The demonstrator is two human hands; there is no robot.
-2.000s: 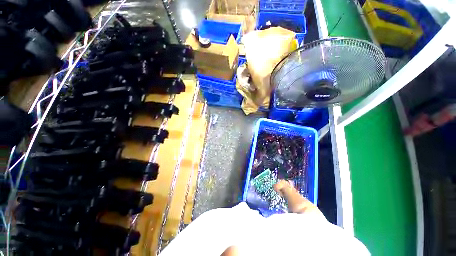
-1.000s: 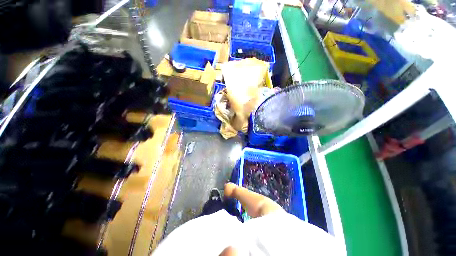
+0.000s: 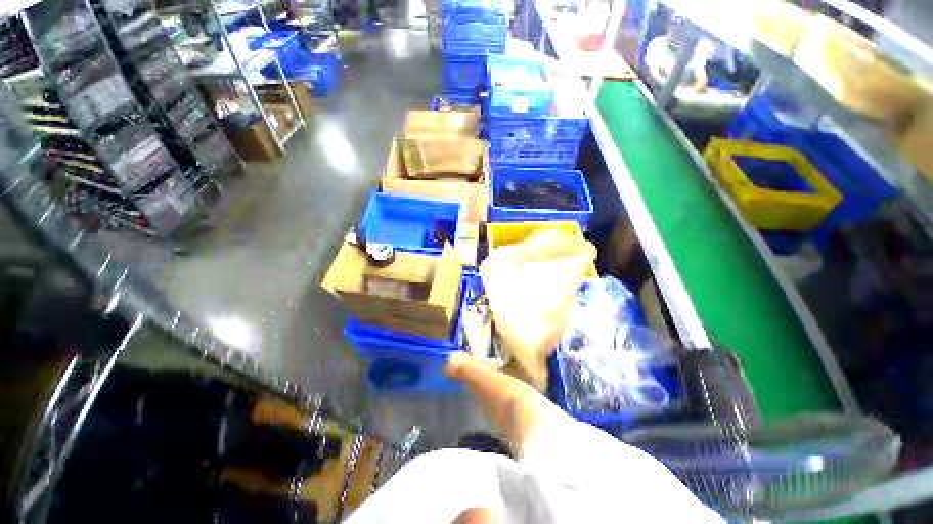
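Observation:
My right hand (image 3: 496, 394) reaches forward from a white sleeve at the lower middle. It is blurred, its finger shape is unclear, and I see nothing held in it. Just beyond it, a crumpled brown paper sack (image 3: 537, 281) lies over a yellow bin (image 3: 506, 234). Left of the sack, an open carton (image 3: 394, 290) with a tape roll (image 3: 380, 252) on its edge stands on a blue bin (image 3: 409, 372). Clear plastic bags (image 3: 614, 353) cover another blue bin at the right. My left hand is not in view. A small patch of skin at the bottom edge is unclear.
The fan (image 3: 788, 455) stands at lower right beside the green conveyor belt (image 3: 696, 235). Wire racks (image 3: 87, 409) are at lower left. Blue bins (image 3: 537, 138) and cartons (image 3: 440, 154) are stacked ahead, beside grey floor (image 3: 276, 215). A yellow bin (image 3: 767, 210) is beyond the belt.
The view has swung up and forward. The blue bin of small parts has left the picture, and the sack and cartons are nearer. My right hand has moved away from that bin.

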